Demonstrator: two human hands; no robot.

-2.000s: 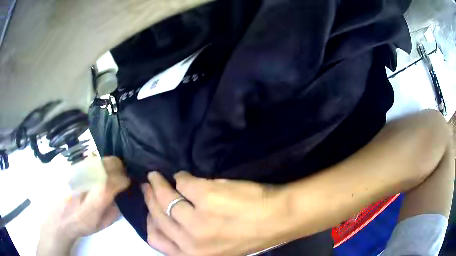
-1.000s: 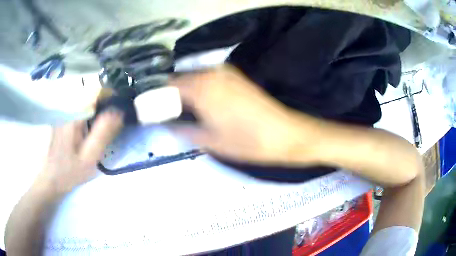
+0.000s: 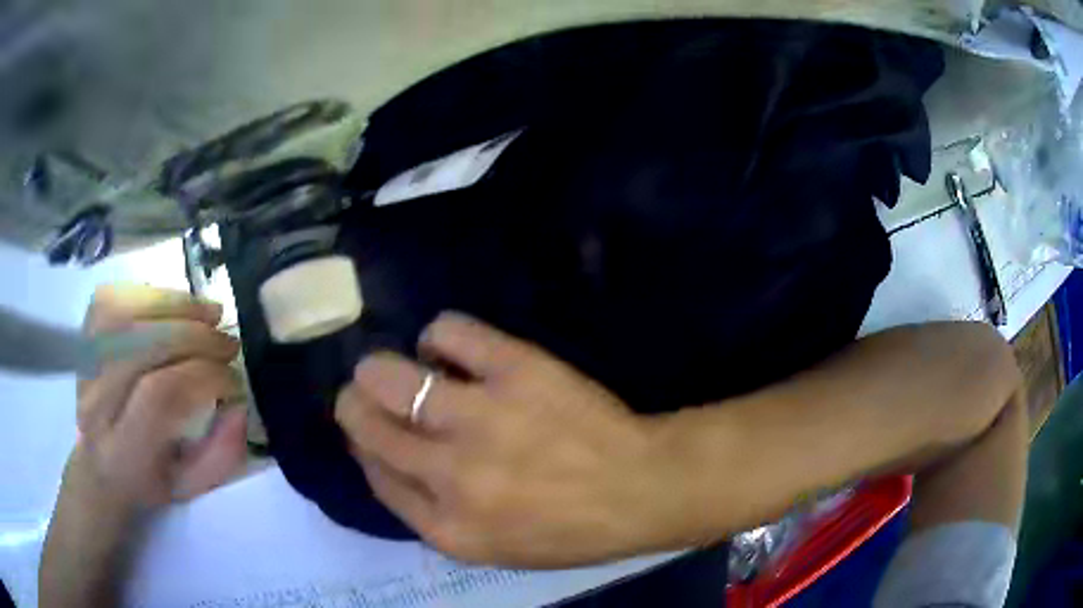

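A large black garment [image 3: 665,214] fills the middle, bunched, under the machine head. A white label [image 3: 445,172] lies on it. My right hand [image 3: 499,445], with a ring, rests on the garment's near part, fingertips curled into the cloth. My left hand [image 3: 160,398] is at the garment's left edge beside the metal needle area [image 3: 211,255], fingers curled; whether it holds anything cannot be told. A cream-white cap [image 3: 311,297] on the machine stands in front of the cloth between my hands. Dark tension parts [image 3: 273,184] are above it.
The machine head [image 3: 523,36] arches across the top. A thin dark tool [image 3: 977,249] lies on the white table at right. A printed ruler [image 3: 416,590] runs along the table's near edge. Below is a red basket [image 3: 849,540] with clear bags.
The garment now covers the plate area that showed a second ago. My right hand has moved back from the cap and down onto the cloth. My left hand's fingers have curled.
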